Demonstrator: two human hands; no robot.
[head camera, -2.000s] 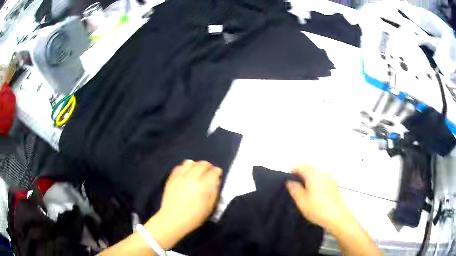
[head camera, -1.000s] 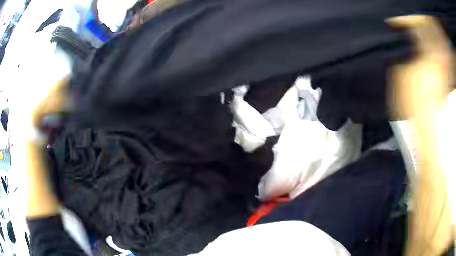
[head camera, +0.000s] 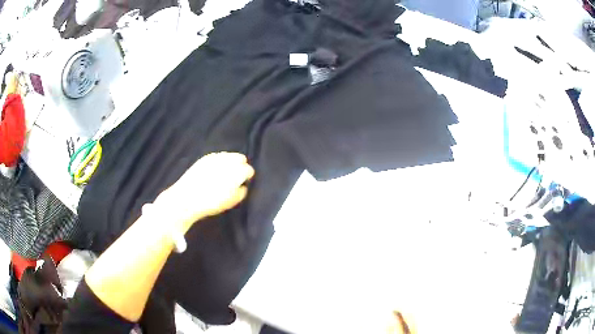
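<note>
A large black garment (head camera: 196, 124) lies spread over the left and middle of the white table, with folds running down towards my left hand. A small white label (head camera: 298, 60) and a grey one (head camera: 321, 73) show near its top. My left hand (head camera: 215, 182) is on the garment's lower part, palm down, fingers curled onto the cloth; its fingertips are partly hidden. Of my right hand (head camera: 401, 323), only a blurred bit shows at the bottom edge, away from the garment; whether it holds anything cannot be seen.
The white sewing machine head (head camera: 548, 130) stands at the right, with a dark upright object (head camera: 547, 277) below it. A black scrap (head camera: 460, 64) lies at the upper right. Yellow-green scissor handles (head camera: 86, 162) and a grey box with a round grille (head camera: 88, 78) are at the left.
The view has swung from the lap back to the table. Both hands were raised with dark cloth; now the left is on the garment and the right is almost out of frame.
</note>
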